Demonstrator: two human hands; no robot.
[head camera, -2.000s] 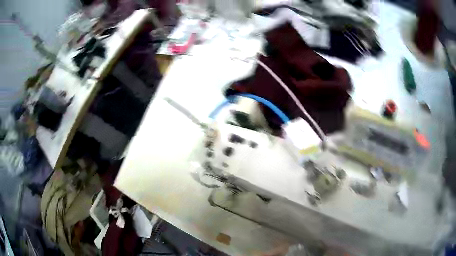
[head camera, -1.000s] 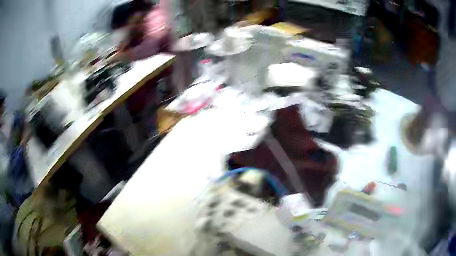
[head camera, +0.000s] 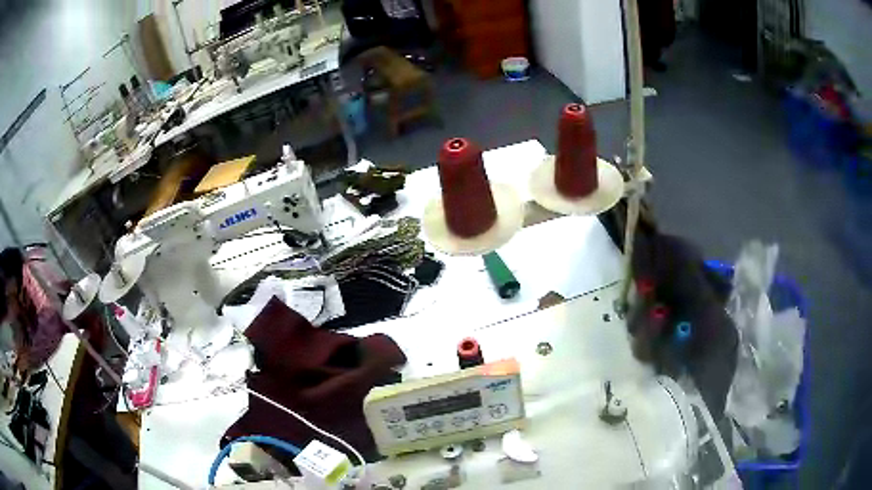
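No hand shows in the view. Nearest in front is the cream sewing machine head (head camera: 593, 383), with a control panel (head camera: 445, 410) at its front. A blue tube (head camera: 234, 445) and a small white box-shaped part (head camera: 323, 463) are at the bottom left. Dark maroon fabric (head camera: 316, 368) lies crumpled on the white table behind the panel. Two dark red thread cones (head camera: 466, 196) stand on round cream discs. A small red spool (head camera: 468, 350) stands behind the panel, and a green spool (head camera: 500, 276) lies on its side. The needle area is not visible.
A second JUKI machine (head camera: 244, 212) stands behind, beside dark striped fabric (head camera: 382, 263). A thread stand pole (head camera: 635, 144) rises at the right. A blue crate (head camera: 798, 383) with whitish plastic is on the floor at right. A wooden stool (head camera: 402, 86) and a person's pink sleeve (head camera: 43, 287) show farther off.
The view has swung right and upward. The thread cones, pole and blue crate now show, and the maroon fabric sits farther left in the picture. The image is sharper.
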